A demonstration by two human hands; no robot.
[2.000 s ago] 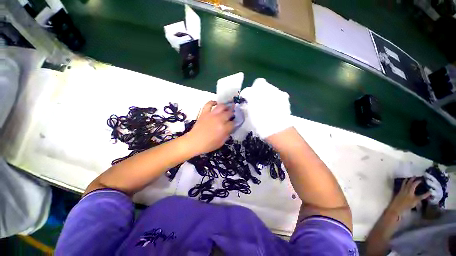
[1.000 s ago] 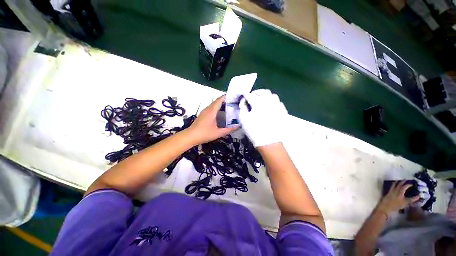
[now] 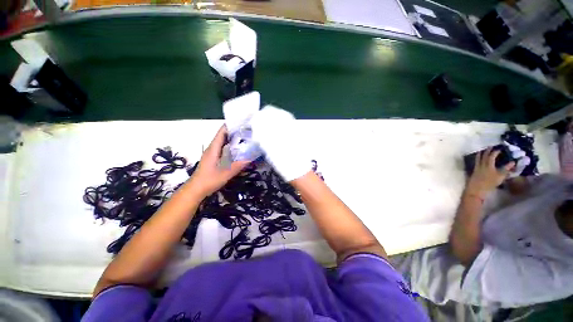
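Note:
A small retail box, with its white flap standing up, is between my hands. My bare left hand holds it from the left side. My right hand, in a white cotton glove, is at the box mouth on the right; its fingers are blurred and I cannot tell whether they grip anything. Coiled black cables lie in a tangled pile on the white bench, under and beside my forearms. An open black box with raised white flaps stands on the green belt just beyond my hands.
The green belt runs across beyond the bench. Another open box is on it at the left, and a closed black box at the right. At the right a neighbouring worker's hand holds a black box near more cables.
The view has turned, so bench and belt look more level and my hands appear further left. The open box at the far left now shows more fully. My left hand still holds the box.

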